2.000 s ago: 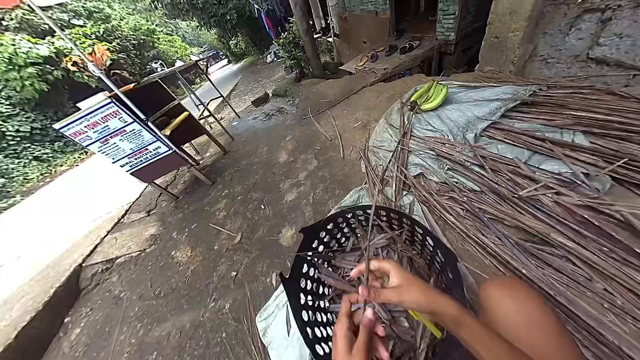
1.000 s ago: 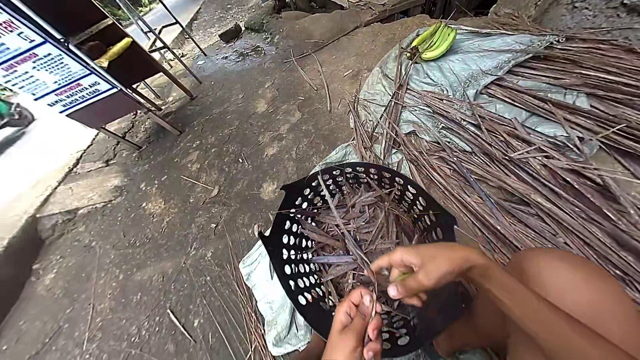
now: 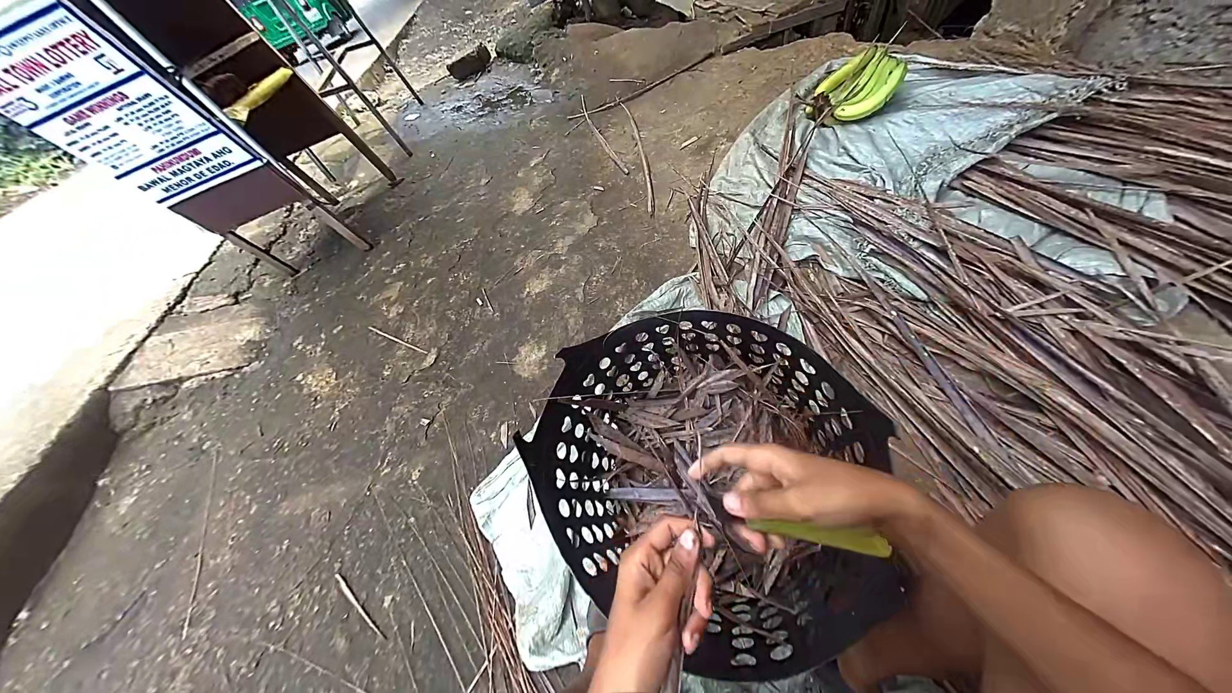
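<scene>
A round black perforated plastic basket (image 3: 568,481) stands between my knees with short pieces of dry brown leaf (image 3: 693,404) in it. Over its near side, my left hand (image 3: 662,587) pinches a thin dry strip between thumb and fingers. Just above and to the right, my right hand (image 3: 799,491) has a yellow-green handle (image 3: 828,537), likely a knife's, held under its palm; the blade cannot be made out. Its index finger is extended near the leaf pieces.
Long dry leaf strips (image 3: 1011,356) lie on a pale sack sheet (image 3: 924,125) at the right, with green-yellow bananas (image 3: 861,85) at its far edge. A wooden stand with a printed sign (image 3: 125,96) is at the upper left, beside a pale road. Thin sticks lie on the ground.
The long strip that stood up from my hands two seconds ago no longer shows upright. My right hand has opened its fingers somewhat, and the yellow-green handle shows more. The view has tilted down.
</scene>
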